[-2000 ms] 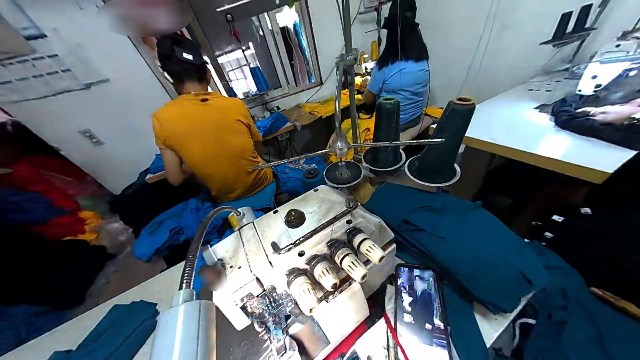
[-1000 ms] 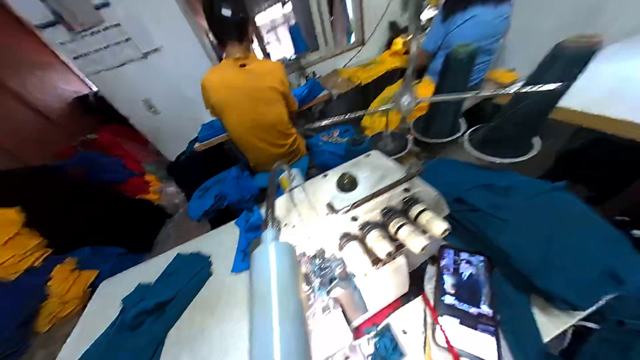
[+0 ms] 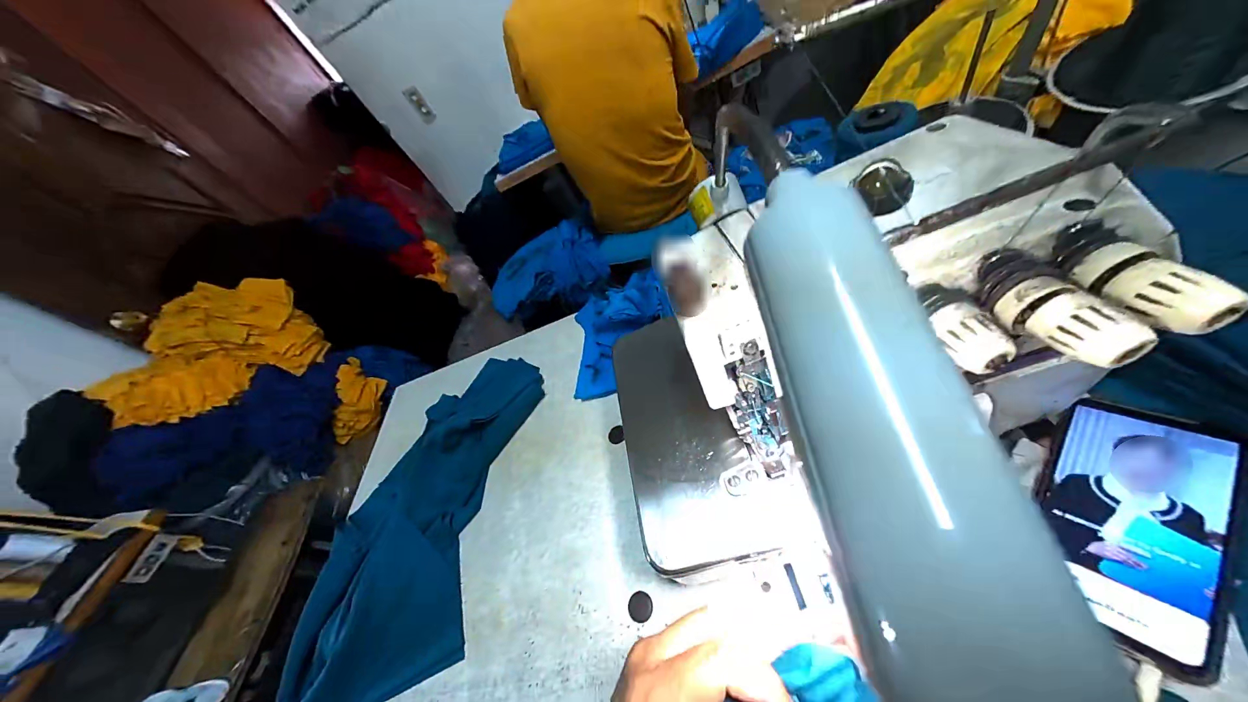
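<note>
My left hand [image 3: 697, 663] is at the bottom edge, palm down with bent fingers, in front of the sewing machine's metal plate [image 3: 682, 468]. Bright blue fabric [image 3: 824, 673] lies just right of its fingers; whether they hold it is not plain. The needle and presser foot area [image 3: 760, 409] of the overlock sewing machine [image 3: 975, 166] is beyond the hand. A grey cylindrical lamp [image 3: 907, 439] on a bent neck covers much of the machine. My right hand is not seen. A dark teal fabric piece [image 3: 419, 546] lies on the white table at the left.
A phone [image 3: 1141, 536] with a lit screen stands at the right. A person in an orange shirt [image 3: 604, 107] sits beyond the table. Piles of yellow cloth [image 3: 224, 341], blue and black cloth lie at the left. A wooden plank [image 3: 249, 585] runs beside the table.
The view has swung down and left. My left hand now shows at the bottom edge, and the lamp fills more of the picture.
</note>
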